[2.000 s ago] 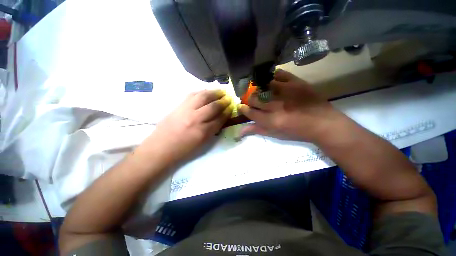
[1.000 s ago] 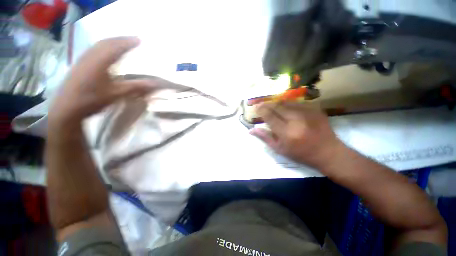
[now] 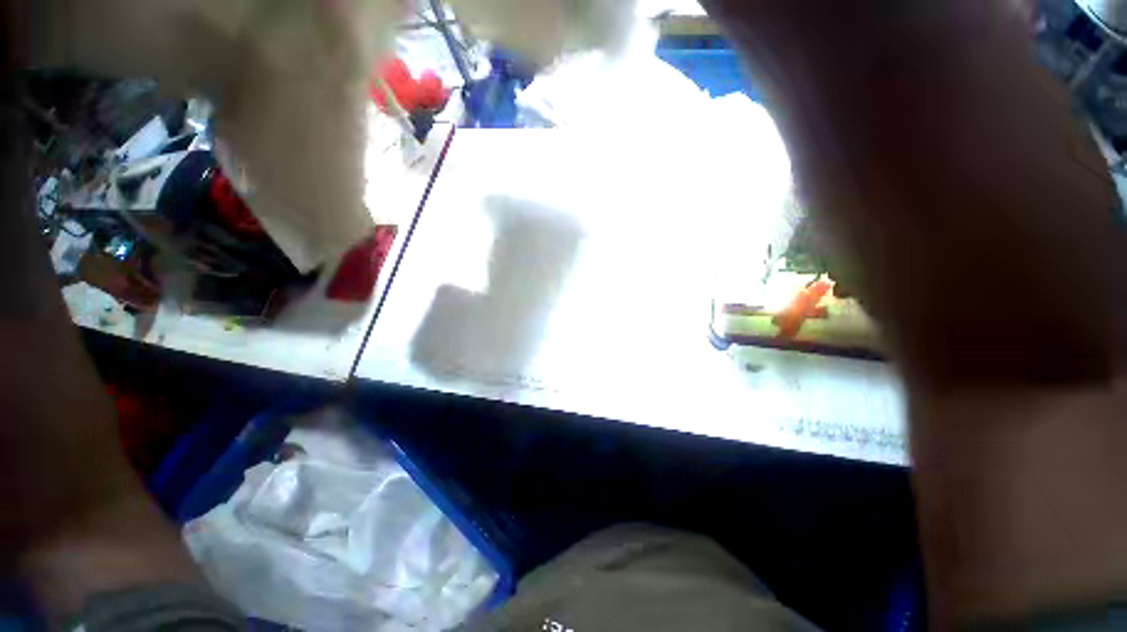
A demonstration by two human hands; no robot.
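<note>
A cream cloth (image 3: pixel 291 136) is lifted close to the camera at the upper left, blurred, and hangs above the table. Its top is cut off by the picture's edge. My two bare forearms rise blurred along the left and right sides. Both hands are beyond the top edge, so their grip cannot be seen. The beige machine bed (image 3: pixel 859 326) shows at right with crossed orange-red tape (image 3: pixel 803 309) on it. The sewing machine head is mostly hidden behind my right arm.
The white table (image 3: pixel 433 340) carries a grey shadow. A red flat piece (image 3: pixel 361 266) and a black unit with a red part (image 3: pixel 223 204) are at left. A blue basket (image 3: pixel 476 537) holding white cloth is below. Bright white cloth (image 3: pixel 630 93) lies at the back.
The view has turned left. My hands have left the machine area and gone up out of the picture. The cloth has come off the table near the needle and is raised.
</note>
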